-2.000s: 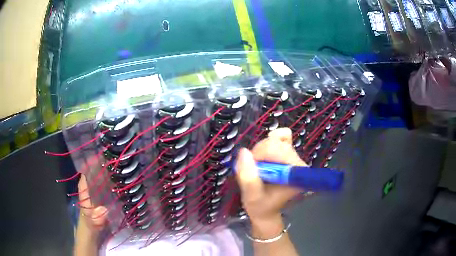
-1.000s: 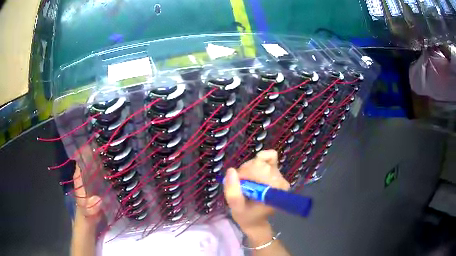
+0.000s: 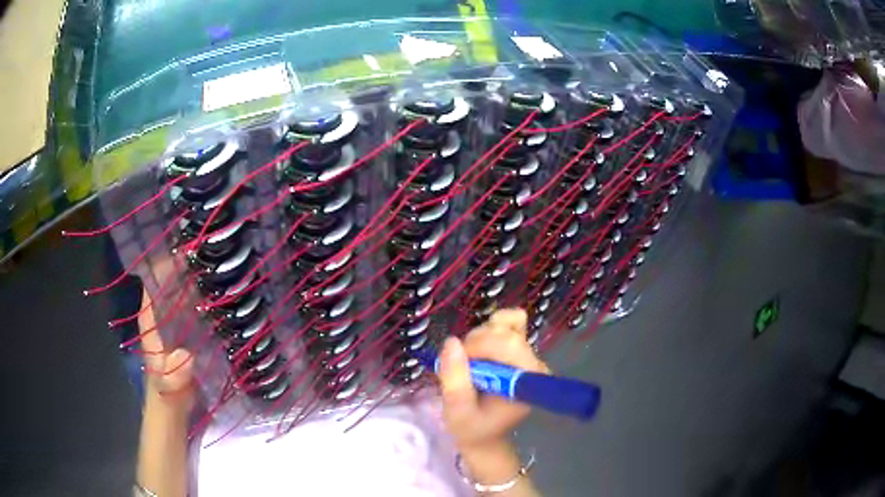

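Observation:
A clear blister tray is tilted in front of me. It holds several rows of black and silver round components, with thin red lead wires trailing across them. My left hand grips the tray's lower left edge; its fingers are partly hidden behind the plastic. My right hand holds a thick blue marker pen, its tip end pointing left at the lower end of the third row from the left. The exact tip is blurred. A white label shows at the tray's top edge.
The green bench mat lies beyond the tray. A blue stool and a pinkish plastic bag are at the right. A green arrow sign is on the grey floor. A tan sheet is at the upper left.
The tray sits higher in the view. My right hand and the marker have moved down and left relative to the tray, from mid-row to the lower end of the third row.

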